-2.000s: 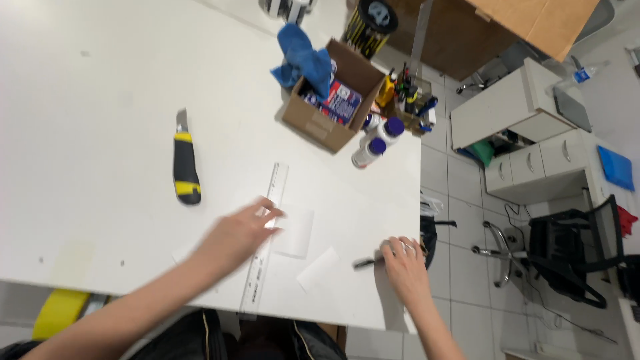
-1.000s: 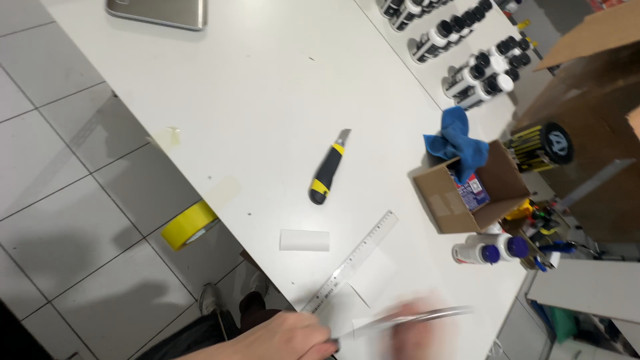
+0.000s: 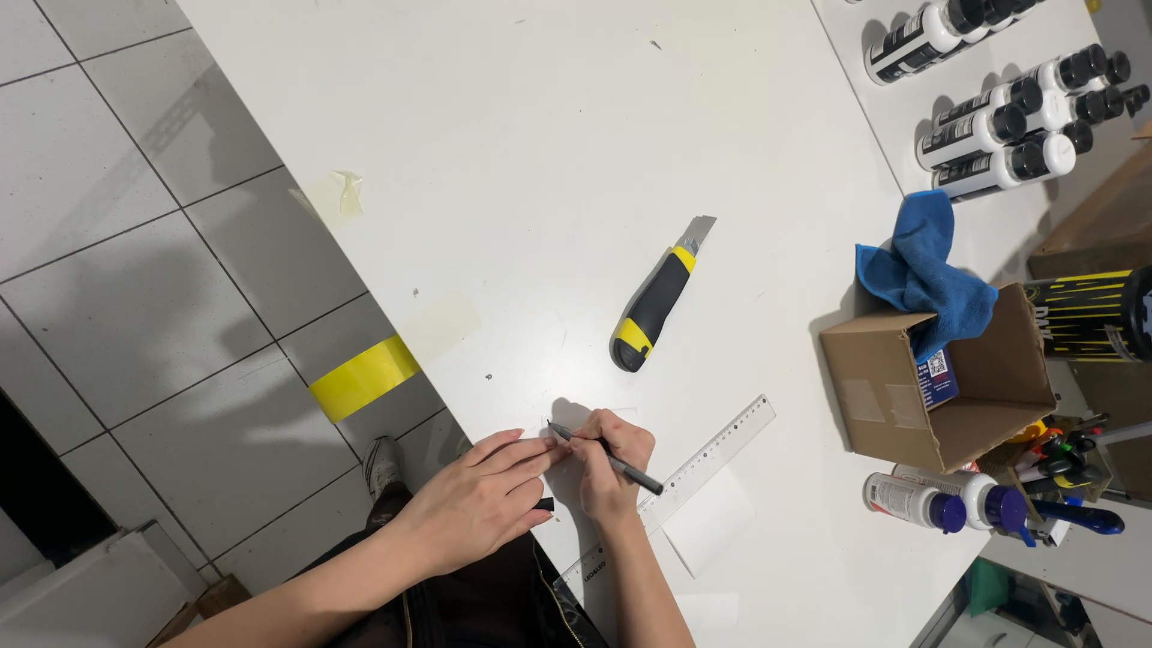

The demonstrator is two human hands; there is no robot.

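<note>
My right hand [image 3: 614, 454] grips a dark pen [image 3: 630, 470], its tip down at a small pale slip [image 3: 589, 421] near the table's front edge. My left hand [image 3: 490, 495] lies beside it, fingertips on the surface, with a black pen cap [image 3: 544, 504] held between its fingers. A clear plastic ruler [image 3: 711, 454] runs diagonally, partly behind my right forearm. White paper [image 3: 711, 522] lies along the ruler's right side. Above my hands rests a black and yellow snap-off utility knife [image 3: 657, 306] with its blade out.
At the right stand a cardboard box [image 3: 868, 396] with a blue cloth [image 3: 936, 261] over its rim, bottles with purple caps [image 3: 918, 502] and a holder of pens and tools. Black-capped white bottles [image 3: 972, 139] stand at upper right. Yellow tape [image 3: 364, 378] sticks out past the table's left edge.
The pen is uncapped, its tip now down at the slip. My hands have come together to the left of the ruler. The slip lay clear of my hands one second ago. The view has shifted.
</note>
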